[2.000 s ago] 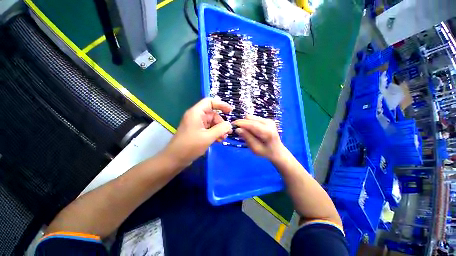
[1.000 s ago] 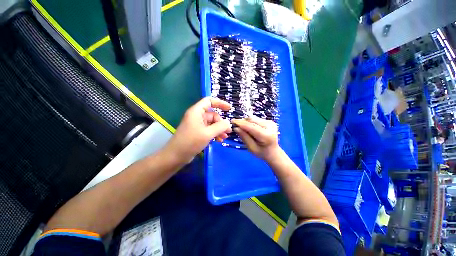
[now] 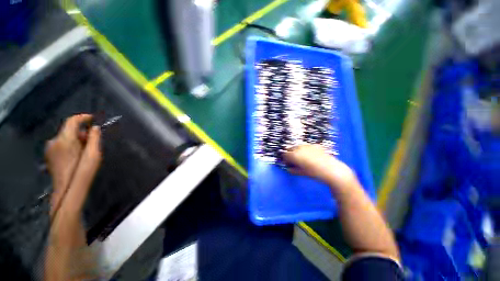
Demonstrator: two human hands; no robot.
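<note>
The blue tray (image 3: 290, 211) holds dense striped rows of small black parts with silver-white ends (image 3: 274, 110). My right hand (image 3: 310, 160) is over the near end of the rows, its fingertips down among the parts; whether it grips one is hidden. My left hand (image 3: 74, 145) is over the black mesh conveyor belt (image 3: 131, 159), blurred, with fingers bent together. A thin silvery part (image 3: 111, 121) shows just beyond its fingertips; I cannot tell whether the hand holds it or it lies on the belt. Other thin parts (image 3: 43, 196) show by the left forearm.
A pale side rail (image 3: 159, 197) runs between belt and tray. A grey-white post (image 3: 192, 49) stands beyond the belt. A yellow tool (image 3: 351, 11) and a whitish bag (image 3: 340, 35) lie beyond the tray. Blurred blue bins (image 3: 444, 164) are at the right.
My hands have parted. My left hand has moved left from above the tray to over the belt; my right hand remains at the tray's rows. The view has shifted left and blurred.
</note>
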